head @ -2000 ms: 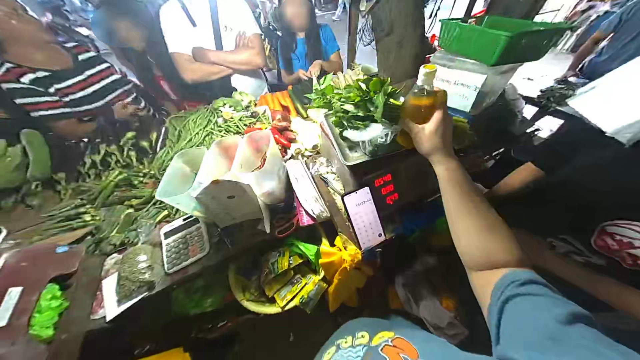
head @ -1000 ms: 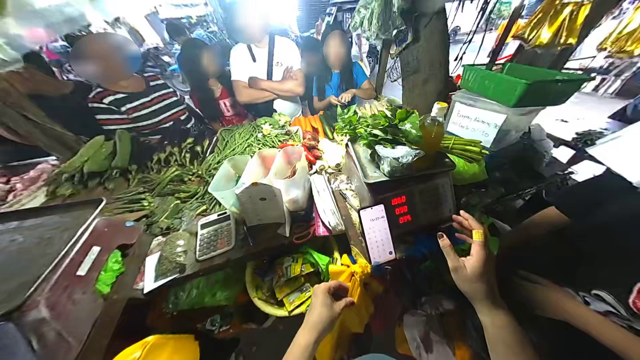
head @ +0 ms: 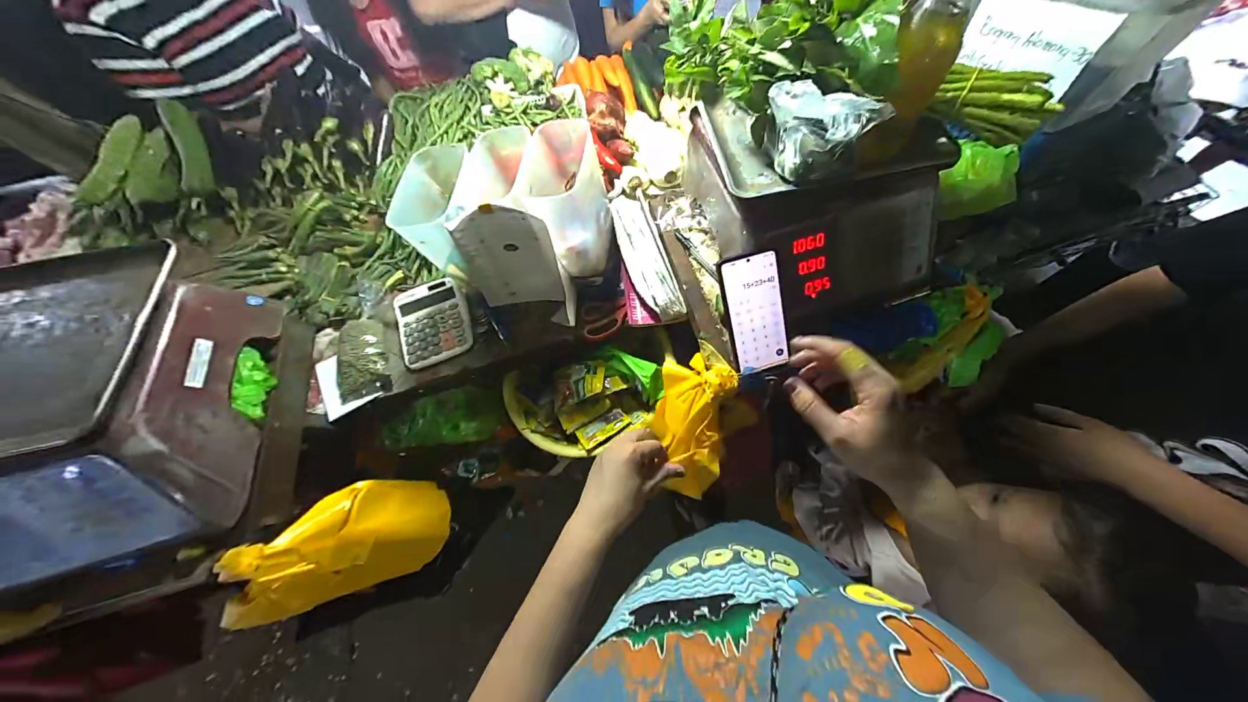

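My left hand [head: 629,478], its fingers curled, is beside the yellow plastic bag [head: 694,419] hanging at the counter's edge; whether it grips the bag is unclear. My right hand [head: 858,405], with something yellow round one finger, is raised with fingers apart just right of the smartphone [head: 755,312], which shows a calculator. The phone leans upright against the digital weighing scale [head: 868,229] with red digits. Leafy greens [head: 770,49] and a clear plastic bag [head: 824,127] rest on its tray, beside a bottle of amber liquid [head: 926,58].
A desk calculator [head: 432,324], plastic containers [head: 502,185] and red-handled scissors [head: 603,320] are on the counter. Below is a yellow basket of sachets [head: 546,444]. A second scale [head: 219,390] and a yellow bag [head: 351,546] are left. Another person's arms [head: 1121,468] reach in from the right.
My right hand held the bottle up two seconds ago; the bottle now stands by the greens, and the hand is lower, beside the phone. My left hand has come into view. The view has tilted down.
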